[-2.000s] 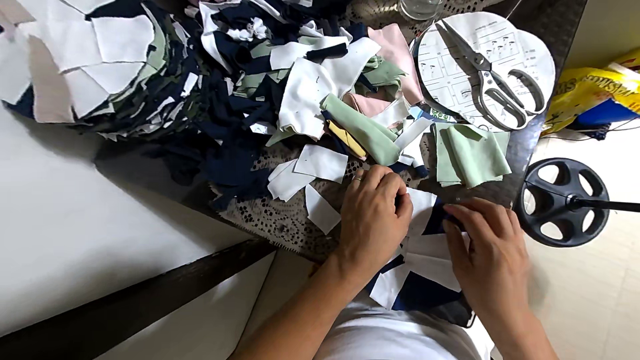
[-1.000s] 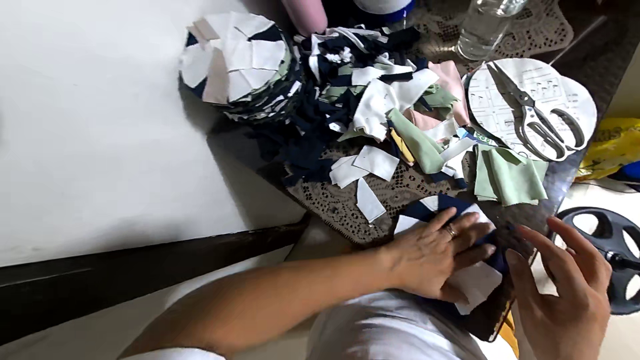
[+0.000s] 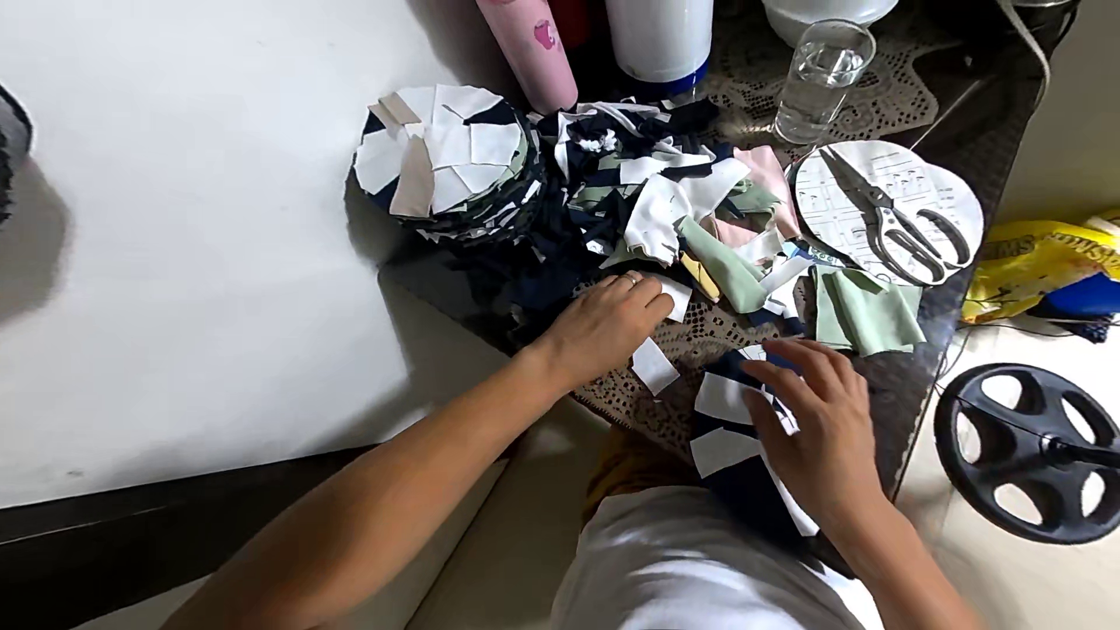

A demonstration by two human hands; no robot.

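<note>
My left hand (image 3: 612, 319) lies over white fabric scraps (image 3: 678, 297) on the lace cloth; whether its fingers grip one is hidden. A loose white scrap (image 3: 654, 366) lies just beside it. My right hand (image 3: 809, 394), fingers spread, hovers over or rests on a navy fabric piece (image 3: 739, 499) with white patches (image 3: 724, 451) laid on it, at the table's near edge. Beyond my hands is a heap of white, navy, green and pink scraps (image 3: 656, 210). To its left stands a tall stack of round patchwork pieces (image 3: 451, 162). Folded green fabric (image 3: 866, 311) lies beyond my right hand.
Scissors (image 3: 892, 214) lie on round printed paper (image 3: 836, 192) at the right. A glass of water (image 3: 821, 83), a pink bottle (image 3: 534, 52) and a white container (image 3: 661, 35) stand at the back. A black wheel-like base (image 3: 1032, 451) and a yellow bag (image 3: 1032, 262) are beyond the table's right edge.
My left hand has moved off the patched navy piece and out to the loose white scraps. My right hand has come from beside the piece to over it. The view has shifted.
</note>
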